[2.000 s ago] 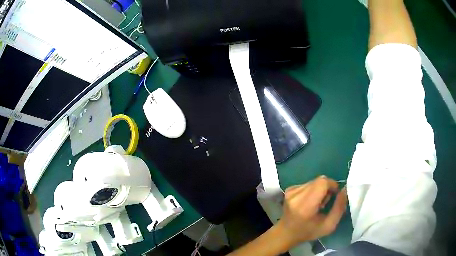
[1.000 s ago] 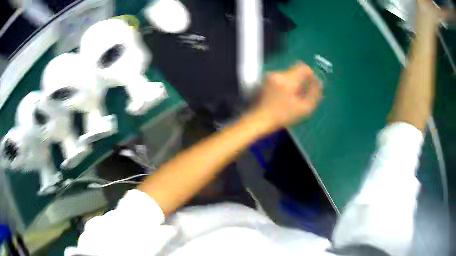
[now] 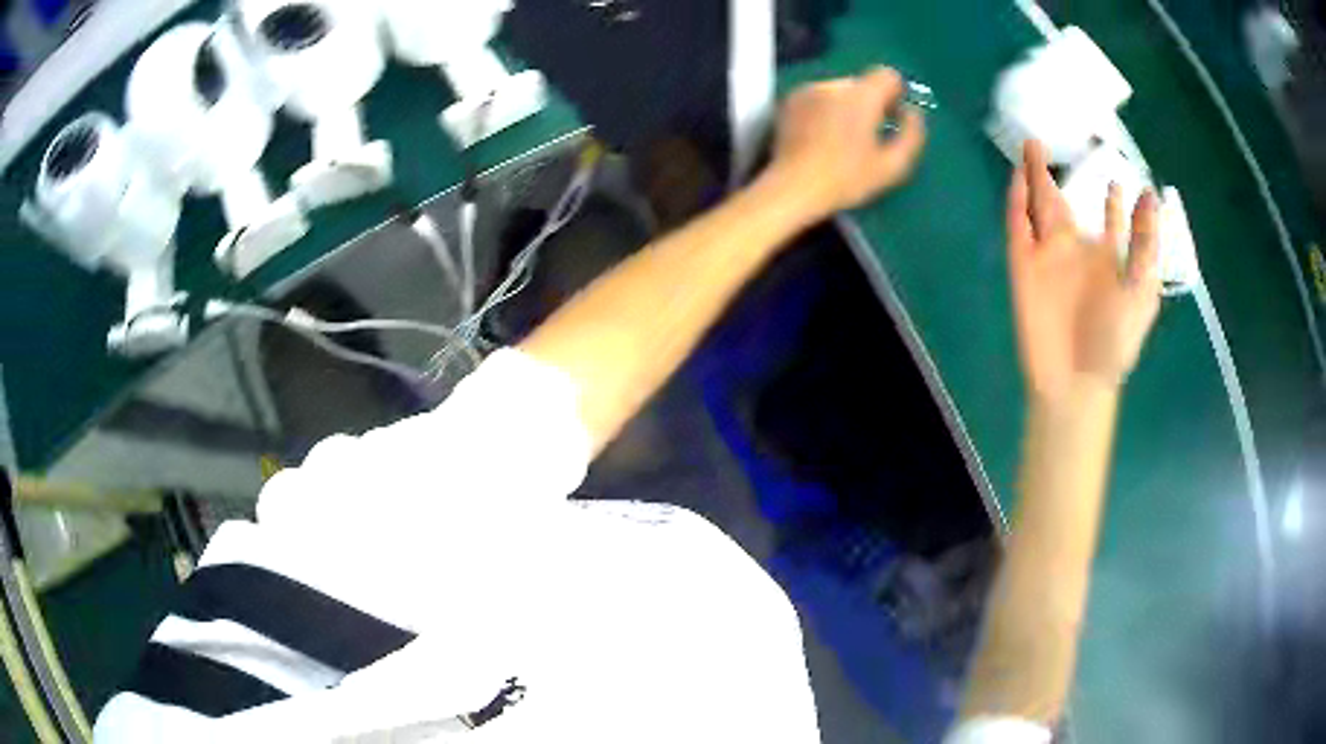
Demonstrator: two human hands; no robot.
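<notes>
A white security camera [image 3: 1054, 105] lies on the green mat at the upper right, its white bracket foot [image 3: 1178, 240] towards the right. My right hand [image 3: 1083, 284] is at the camera, with thumb and fingers on either side of its white neck. My left hand [image 3: 851, 138] is curled over the green mat at upper centre, beside the end of the white label strip [image 3: 752, 73]. A tiny pale, shiny item [image 3: 918, 96] lies at its fingertips. Whether the curled fingers hold anything is hidden.
Several white cameras [image 3: 197, 95] stand in a row on the left bench. Thin white cords [image 3: 465, 313] hang over its edge. A black mat [image 3: 618, 66] is at top centre. The right bench's front edge [image 3: 923, 371] runs down diagonally. Another pale object [image 3: 1272, 37] is at the top right.
The view has shifted right and down; printer and monitor have left it. My right hand has come from the far upper right to the camera. My left hand remains curled near the strip's end.
</notes>
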